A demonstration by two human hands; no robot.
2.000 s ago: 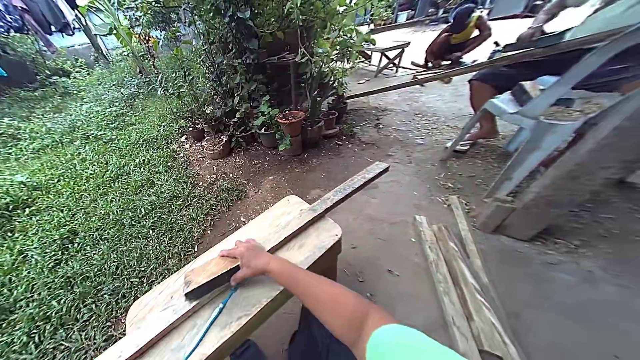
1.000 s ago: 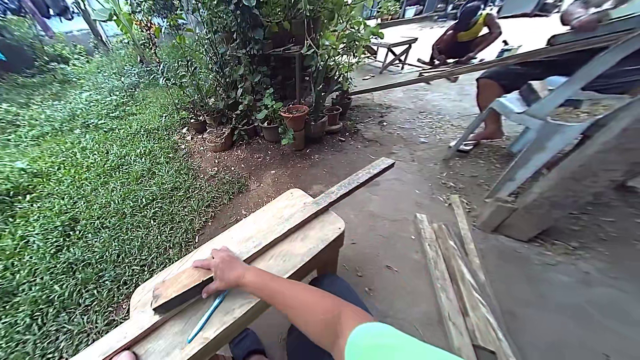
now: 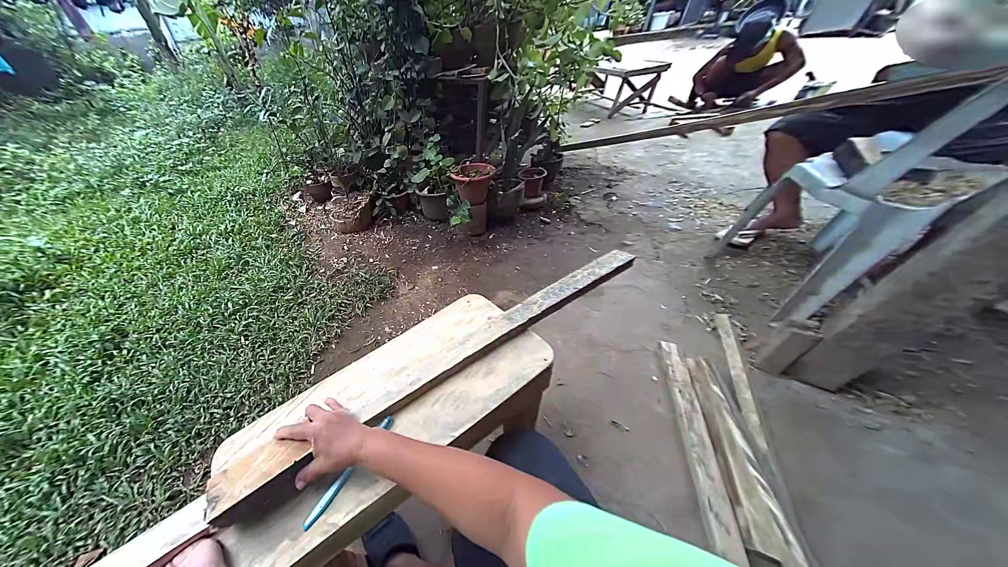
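My right hand [image 3: 335, 441] grips a short wooden block [image 3: 256, 482], fingers over its top and thumb on the near side. The block lies over a long, narrow wooden strip [image 3: 449, 358], which runs along a wooden bench [image 3: 472, 398] and sticks out past its far end. At the bottom edge, part of my left hand [image 3: 198, 554] shows beside the strip, close to the block's near end; its fingers are mostly hidden. A blue pen-like stick [image 3: 346, 478] lies on the bench just right of my right hand, partly covered by my wrist.
Several loose wooden strips [image 3: 705, 457] lie on the ground at right. A plastic chair [image 3: 858, 205] and a long leaning board [image 3: 787, 110] stand beyond, near a seated person. Another person [image 3: 752, 59] crouches farther back. Potted plants [image 3: 472, 183] are ahead, grass at left.
My right hand and the block have moved toward the near left along the strip between the first frame and the middle one. My left hand has come into view at the bottom edge.
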